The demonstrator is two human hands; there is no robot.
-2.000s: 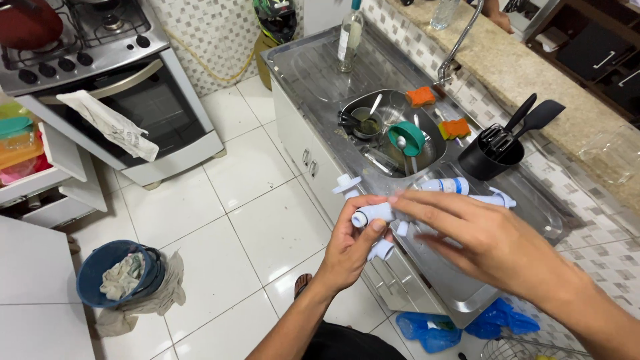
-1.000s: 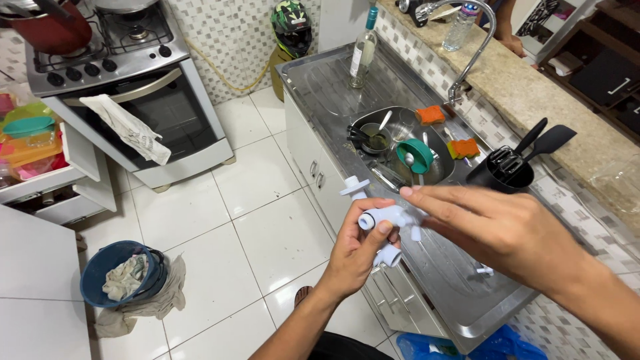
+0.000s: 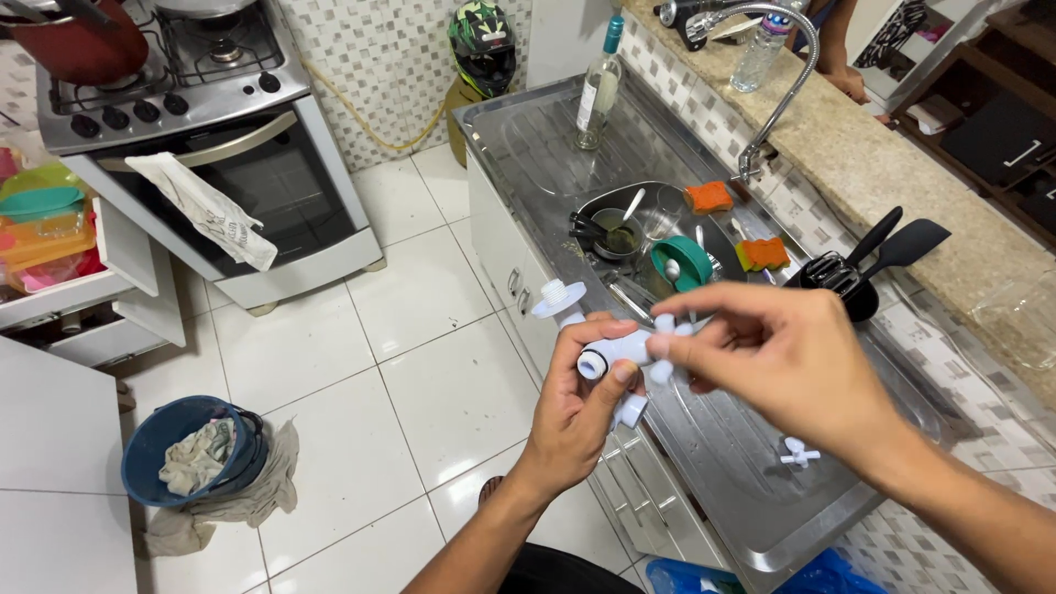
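My left hand (image 3: 582,396) grips a white plastic tap body (image 3: 631,348), with a black ring round its near threaded end. A branch with a round flange and thread (image 3: 559,299) sticks out above the fingers, and a short open spout shows below the thumb. At the body's far end, my right hand (image 3: 742,355) pinches a white cross-shaped handle (image 3: 662,371) between thumb and fingers; it is slightly blurred. On the steel drainboard, right of the hands, lies another small white cross handle (image 3: 799,453).
The sink basin (image 3: 606,198) holds a green bowl (image 3: 683,262), a small pot and cutlery. Orange sponges (image 3: 708,197), a glass bottle (image 3: 598,95) and a black utensil holder (image 3: 862,301) stand around it. A blue bucket (image 3: 140,462) with cloths is on the floor. Behind the counter, another person's hand (image 3: 848,82) shows.
My right hand, flat and extended over the tap body one second ago, now has its fingers bent around the cross handle. My left hand still holds the tap body.
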